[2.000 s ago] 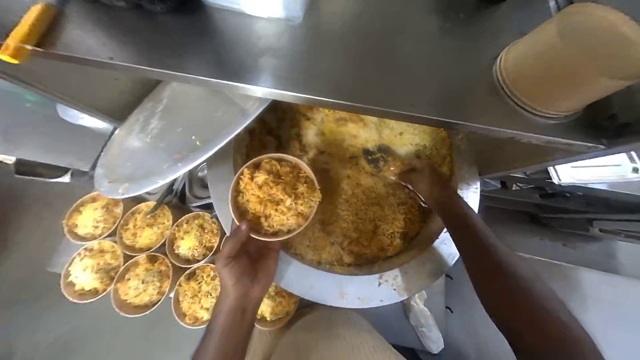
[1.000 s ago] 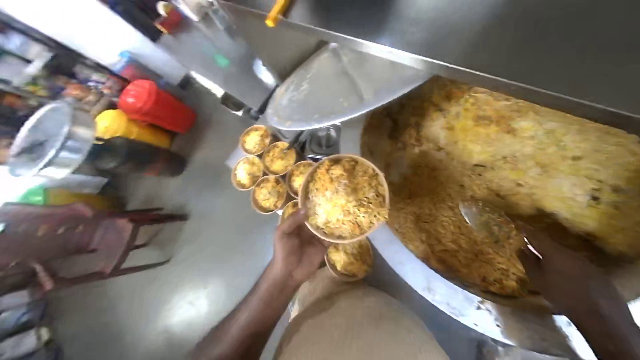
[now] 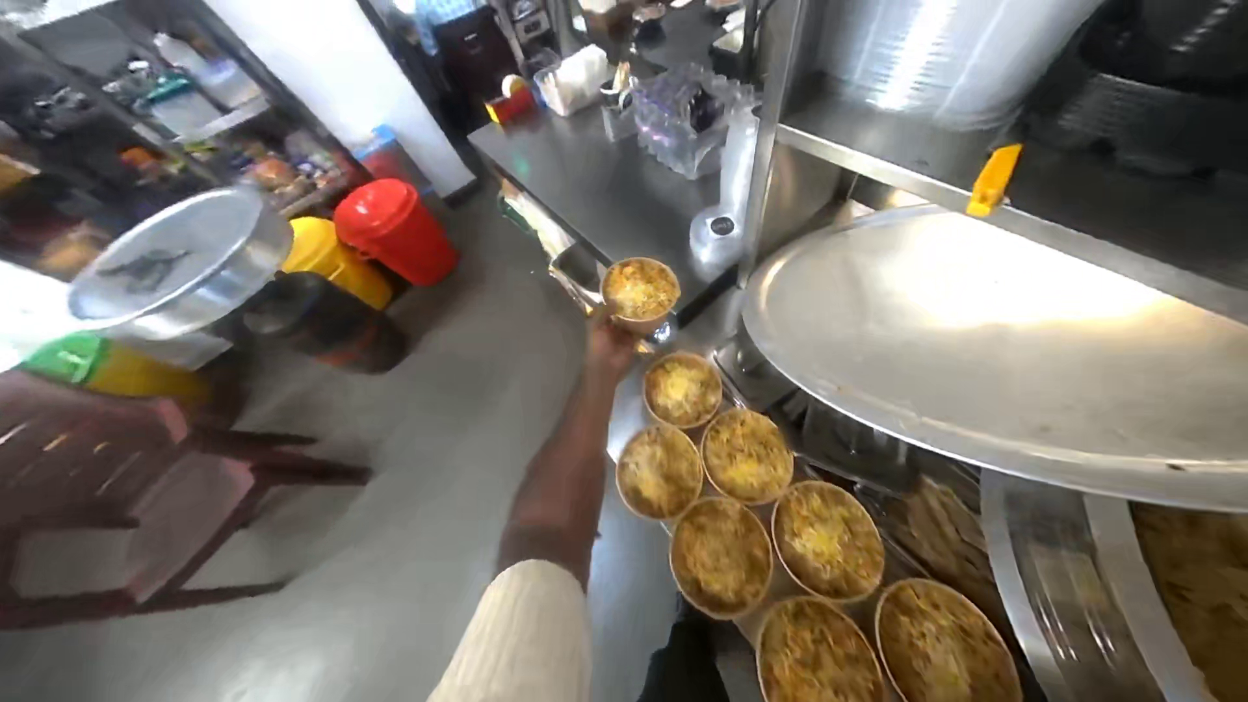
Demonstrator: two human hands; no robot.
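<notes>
My left hand [image 3: 611,341] grips a round paper bowl of yellow-orange rice [image 3: 641,291] by its near side, with the arm stretched forward. Just beyond the far end of two rows of similar filled bowls [image 3: 747,455], it holds this bowl level with its open top up. Whether the bowl rests on anything cannot be told. My right hand is out of view. At the lower right edge, part of the large pot of rice [image 3: 1194,585] shows beside its wide metal rim. The serving spoon is not visible.
A large round metal lid [image 3: 1004,341] leans right of the bowls, under a steel shelf [image 3: 877,175] with a yellow-handled tool [image 3: 994,180]. Ahead stands a steel counter [image 3: 624,195]. Red [image 3: 395,229] and yellow bins [image 3: 331,258] and a maroon plastic chair [image 3: 185,487] stand left.
My left hand has carried the filled bowl away from the pot to the far end of the bowl rows. My right hand, earlier in the pot with a spoon, has left the view, which has swung left.
</notes>
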